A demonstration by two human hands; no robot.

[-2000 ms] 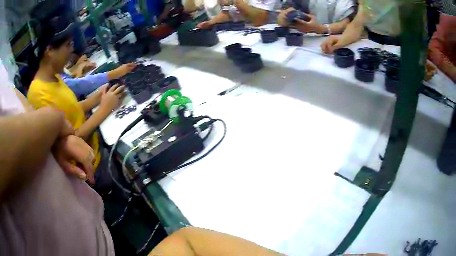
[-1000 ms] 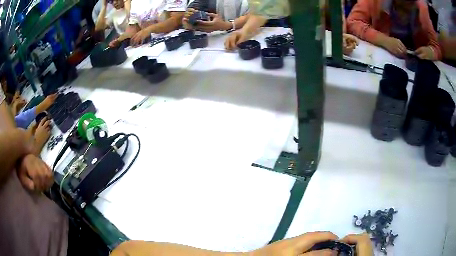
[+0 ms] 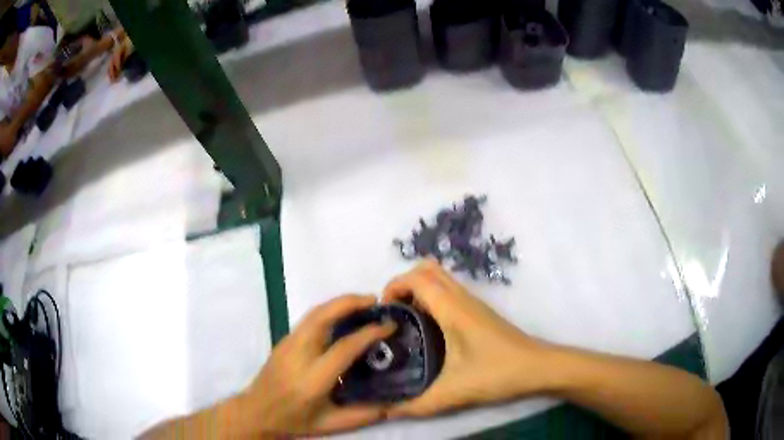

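Observation:
A dark cup-shaped housing [image 3: 404,378] is held between my two hands at the bottom centre, its open top facing me. A round hub with a centre hole shows inside. My left hand [image 3: 301,369] grips its left side, with one finger reaching inside near the hub. My right hand [image 3: 464,344] wraps around its right side. Whether a small fitting is under the finger cannot be told. A loose pile of small dark armed fittings [image 3: 460,241] lies on the white covering just beyond my hands.
Stacked dark housings [image 3: 387,51] stand at the far side. A green metal upright [image 3: 206,112] rises at left of centre. A black unit with cables [image 3: 30,378] is at the lower left edge. Other people's hands [image 3: 86,51] show at upper left. Shiny film [image 3: 722,172] lies at right.
The view has swung right and down. Both hands and the housing, cut off by the bottom edge before, now show nearly whole. The pile and stacks appear further left.

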